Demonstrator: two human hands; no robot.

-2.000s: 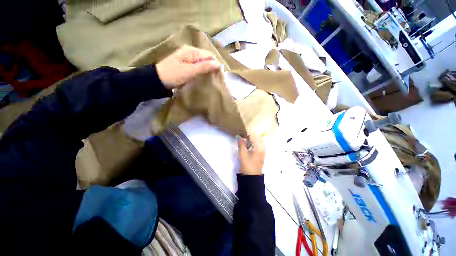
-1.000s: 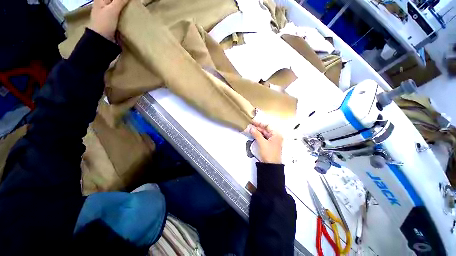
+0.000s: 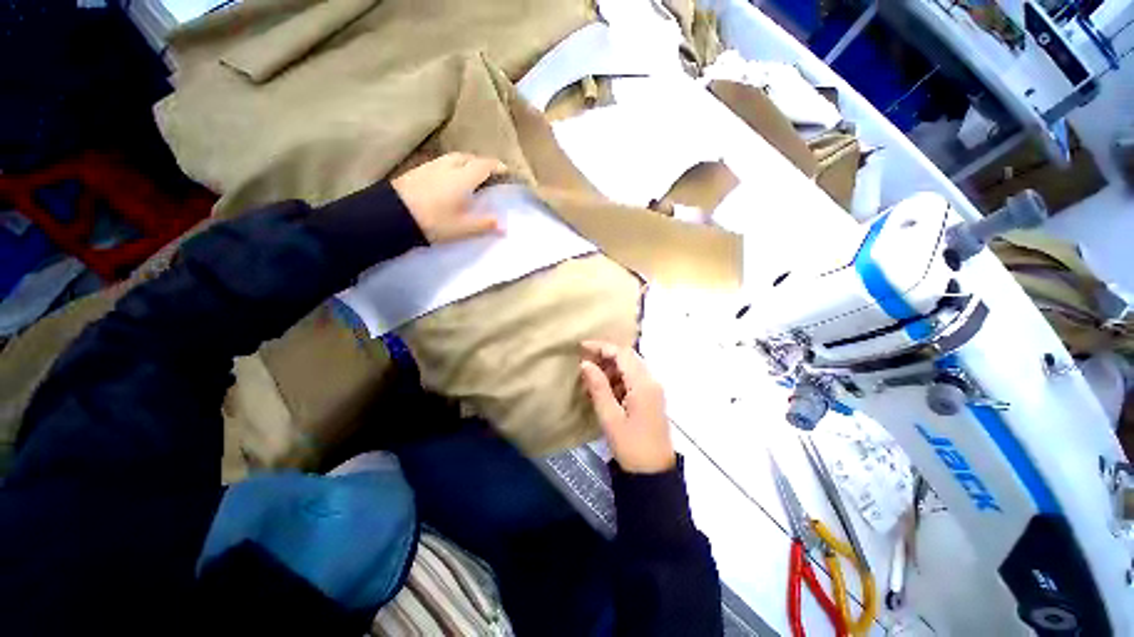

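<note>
A khaki panel [image 3: 529,342] lies over the table's front edge, with a pale grey-white facing piece [image 3: 466,268] along its far left side. My left hand [image 3: 450,199] rests with its fingers on the upper part of the facing; I cannot tell whether it grips it. My right hand [image 3: 628,404] is at the panel's right part, thumb and fingers apart, with nothing visibly held. The sewing machine's white head [image 3: 871,280] stands to the right of the panel, its needle area apart from the cloth.
Scissors with red and yellow handles [image 3: 815,560] and a thin dark pointed tool [image 3: 836,492] lie below the machine head. More khaki cloth [image 3: 299,112] is heaped at the upper left. Khaki and white pieces [image 3: 777,106] lie behind. A ruler-marked edge [image 3: 582,483] runs in front.
The stretched khaki cloth now lies spread, with the pale facing showing. My left hand has come down and right from the upper left. My right hand has moved slightly towards me and its fingers have opened.
</note>
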